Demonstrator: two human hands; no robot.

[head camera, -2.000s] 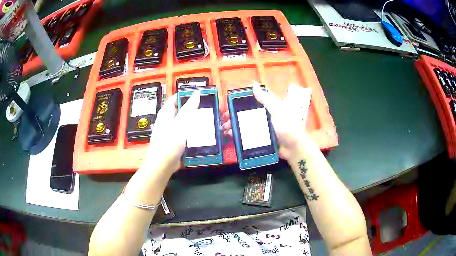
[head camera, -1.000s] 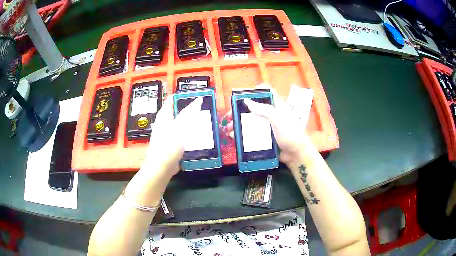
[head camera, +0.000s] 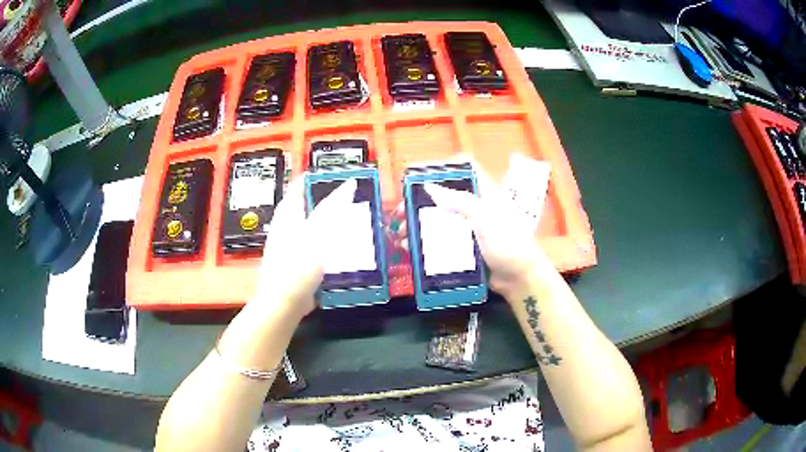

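My left hand [head camera: 299, 237] holds a blue-edged smartphone [head camera: 352, 243] upright, screen up, with the thumb on its upper screen. My right hand [head camera: 502, 231] holds a second blue-edged smartphone [head camera: 448, 240] the same way. Both screens show a white block in the middle. The phones are side by side with a gap, over the front of the orange-red phone tray [head camera: 186, 287]. Black closed flip phones [head camera: 183, 205] with gold emblems lie in its pockets. One in the front row [head camera: 253, 201] shows a white label. Another [head camera: 339, 154] is mostly hidden behind the left smartphone.
A battery [head camera: 452, 344] lies at the front edge; another dark item [head camera: 287, 378] lies beside my left forearm. A dark smartphone [head camera: 108, 281] lies on white paper at left, near a fan [head camera: 55, 207] and metal post [head camera: 78, 75]. Another red tray [head camera: 767, 163] is at right, a red stool [head camera: 698, 388] below.
Both smartphones have shifted slightly down in the picture. The right one, tilted at first, is now more upright. Both hands keep their hold.
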